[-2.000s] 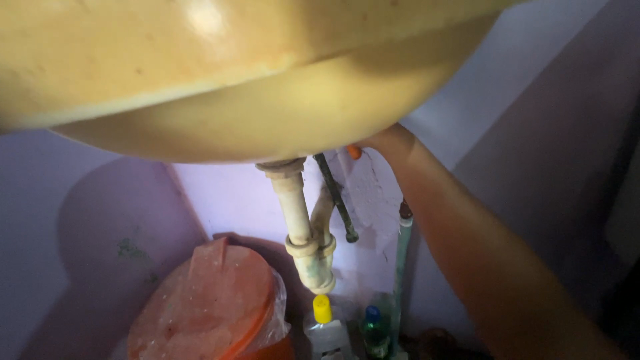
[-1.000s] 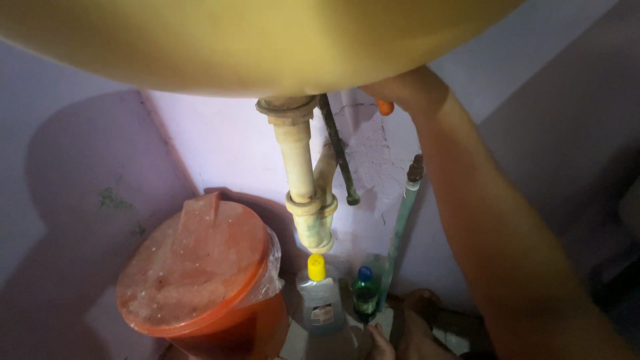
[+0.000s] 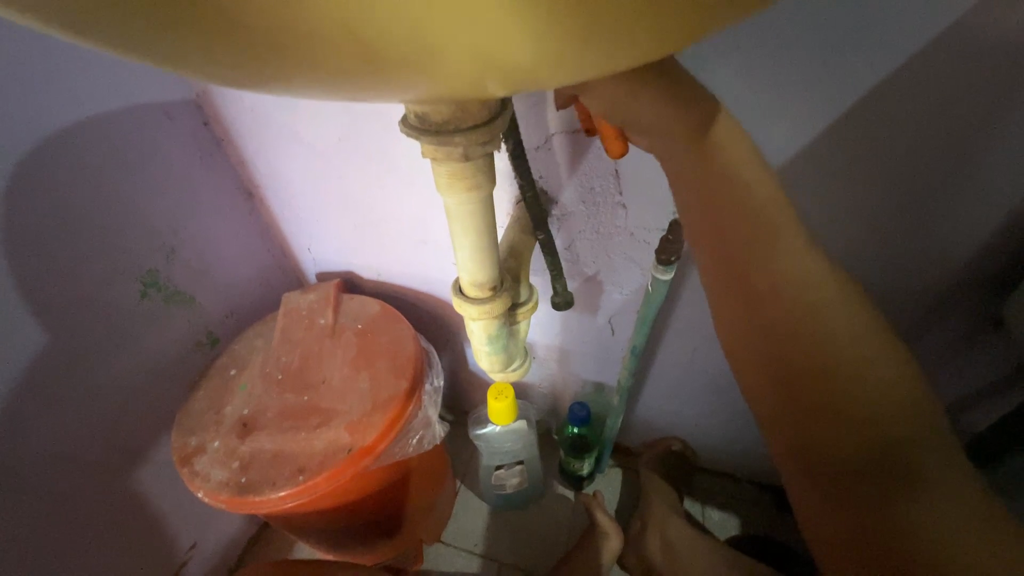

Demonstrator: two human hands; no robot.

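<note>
My right hand [image 3: 652, 108] reaches up behind the yellow washbasin [image 3: 384, 48], closed on an orange-handled tool [image 3: 612, 141]; the rest of the tool is hidden. My left hand is out of view. To the left of the right hand, a dark flexible hose [image 3: 536, 212] hangs with its lower end loose. Beside it the cream plastic drain pipe [image 3: 470, 224] runs down from the basin to a trap [image 3: 498, 344]. A green supply pipe [image 3: 636, 352] with a rusty fitting on top [image 3: 670, 242] stands against the wall, below the right hand.
An orange lidded bin [image 3: 320, 400] stands at the left, with a plastic bag at its rim. Below the trap are a clear bottle with a yellow cap [image 3: 506, 456] and a green bottle with a blue cap [image 3: 578, 448]. Bare feet [image 3: 600, 532] are on the tiled floor.
The view has shifted downward, so more of the bin, bottles and floor shows. My right hand stays behind the basin with the orange handle.
</note>
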